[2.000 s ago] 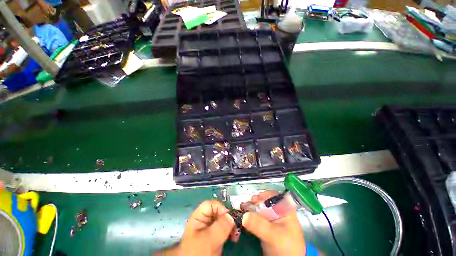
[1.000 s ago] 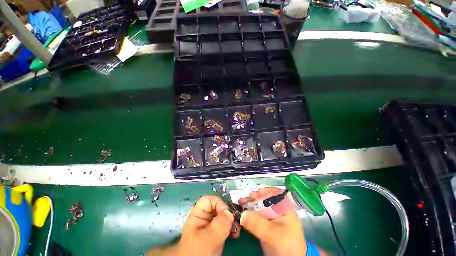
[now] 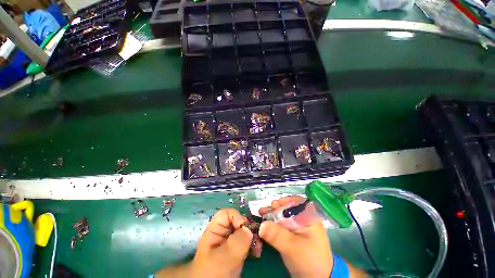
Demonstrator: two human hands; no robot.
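My left hand (image 3: pixel 223 241) and my right hand (image 3: pixel 296 239) meet at the bottom centre. Both pinch a small wired electronic assembly (image 3: pixel 253 227) between their fingertips; the fingers hide most of it. My right hand also holds the glue syringe (image 3: pixel 300 215), a pinkish clear barrel with a black finger switch (image 3: pixel 295 210) and a green adapter (image 3: pixel 329 204) at its back. A clear air hose (image 3: pixel 429 209) curves right from the adapter. The syringe's tip is hidden or too small to tell. Loose assemblies (image 3: pixel 140 208) lie on the green bench left of my hands.
A black compartment tray (image 3: pixel 267 176) stands ahead, with parts in its nearer pockets. Another black tray (image 3: pixel 442 146) is at right, one more (image 3: pixel 89 32) at far left. A yellow and blue fan (image 3: pixel 27 233) stands lower left. White paper (image 3: pixel 363 205) lies by the syringe.
The trays and bench strip sit slightly higher in view. Both hands stay together at the assembly, with only small finger shifts. The syringe remains in my right hand.
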